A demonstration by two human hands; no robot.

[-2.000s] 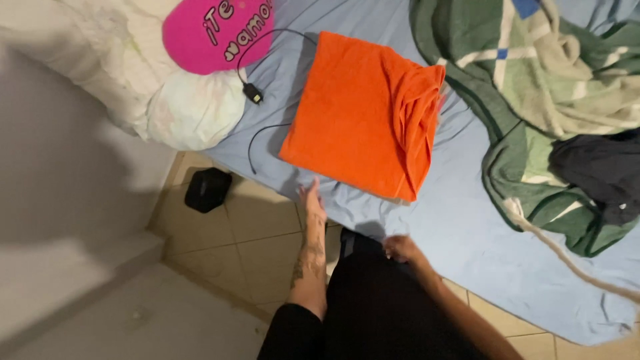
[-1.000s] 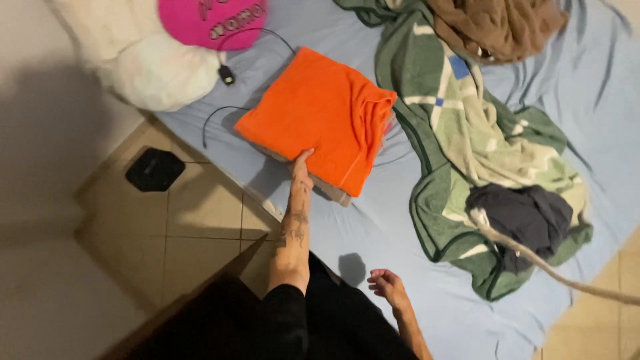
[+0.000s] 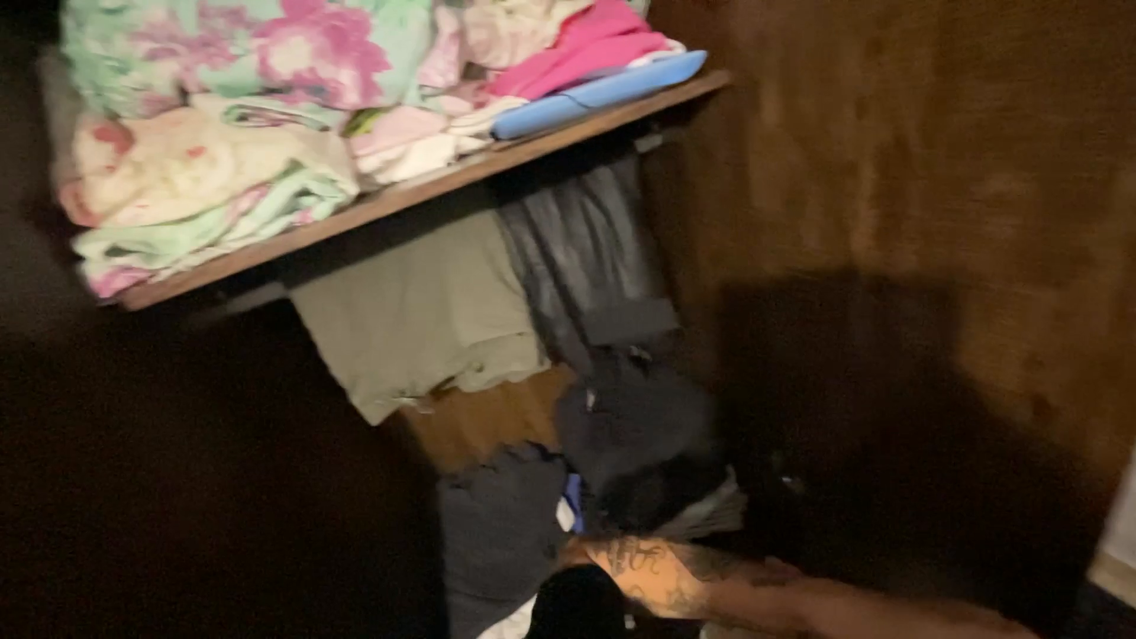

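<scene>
At the bottom of the head view a tattooed forearm (image 3: 652, 572) and bare skin reaching in from the lower right overlap, beside a black rounded shape that may be a sleeve. Neither my left hand nor my right hand can be made out, so any hold is hidden. Nearest to the forearm are a dark folded garment (image 3: 501, 532) and a dark grey garment (image 3: 635, 422) with a black one below it. Above them hang light grey-green trousers (image 3: 422, 315) and dark trousers (image 3: 590, 257).
A wooden shelf (image 3: 426, 186) slants across the upper part, bearing floral bedding (image 3: 248, 53), cream fabric (image 3: 204, 160), a pink cloth (image 3: 581, 49) and a flat blue item (image 3: 599, 96). A brown wooden panel (image 3: 887, 160) stands at the right; the left side is dark.
The view has swung from the bed to a dark wardrobe interior. One second ago my left hand touched the folded orange cloth on the bed; that cloth is now out of view.
</scene>
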